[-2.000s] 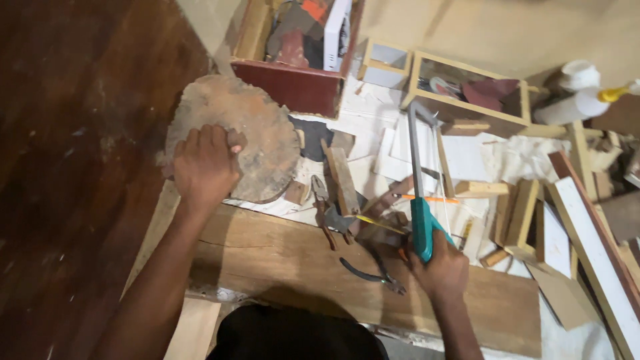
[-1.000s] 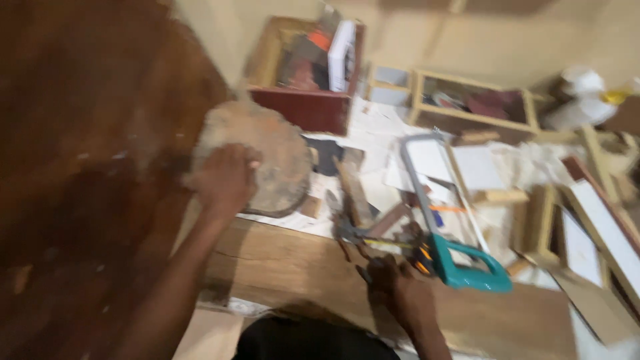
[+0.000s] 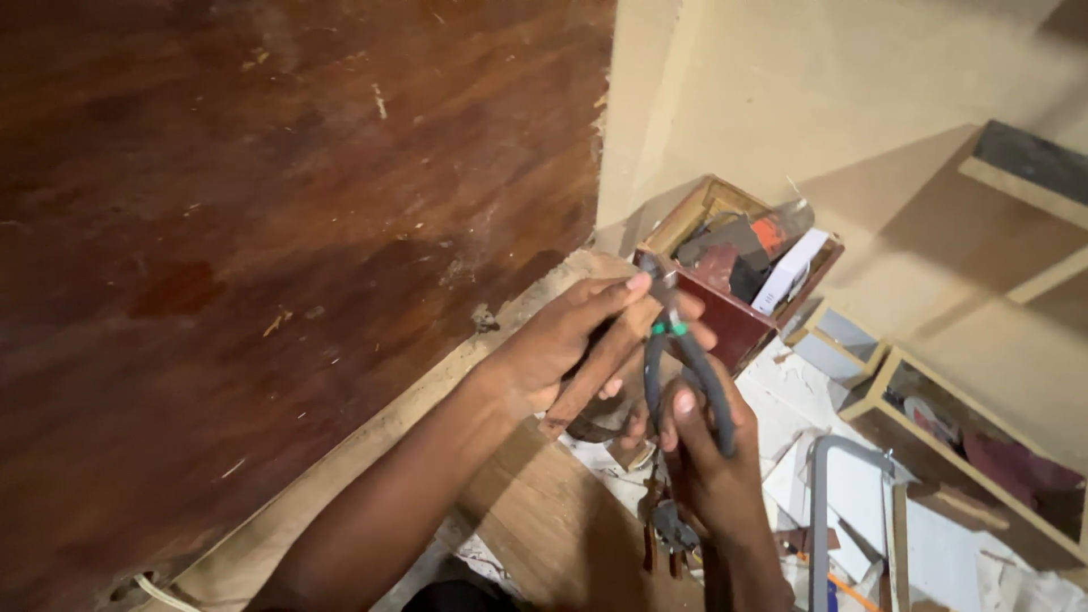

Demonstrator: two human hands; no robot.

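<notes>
My left hand [image 3: 565, 340] grips a narrow piece of brown wood [image 3: 595, 374], held at a slant above the bench. Dark-handled pliers with green bands near the pivot [image 3: 680, 365] are in my right hand [image 3: 714, 442], their handles spread apart. The jaws meet or lie close to the upper end of the wood, by my left thumb; blur hides whether they touch it. Behind both hands, a round slab [image 3: 608, 416] is mostly hidden. Another pair of pliers [image 3: 671, 527] lies below my right hand.
A dark red wooden box [image 3: 722, 319] holding assorted items stands beyond my hands. To the right are a hacksaw frame [image 3: 818, 527], white sheets and open wooden trays [image 3: 960, 442]. A wooden board [image 3: 544, 510] runs along the near side. A big brown panel [image 3: 297, 212] fills the left.
My right hand has let go of the hacksaw and now holds pliers. My left hand has come off the round slab's top and holds a wood piece. The view has swung left.
</notes>
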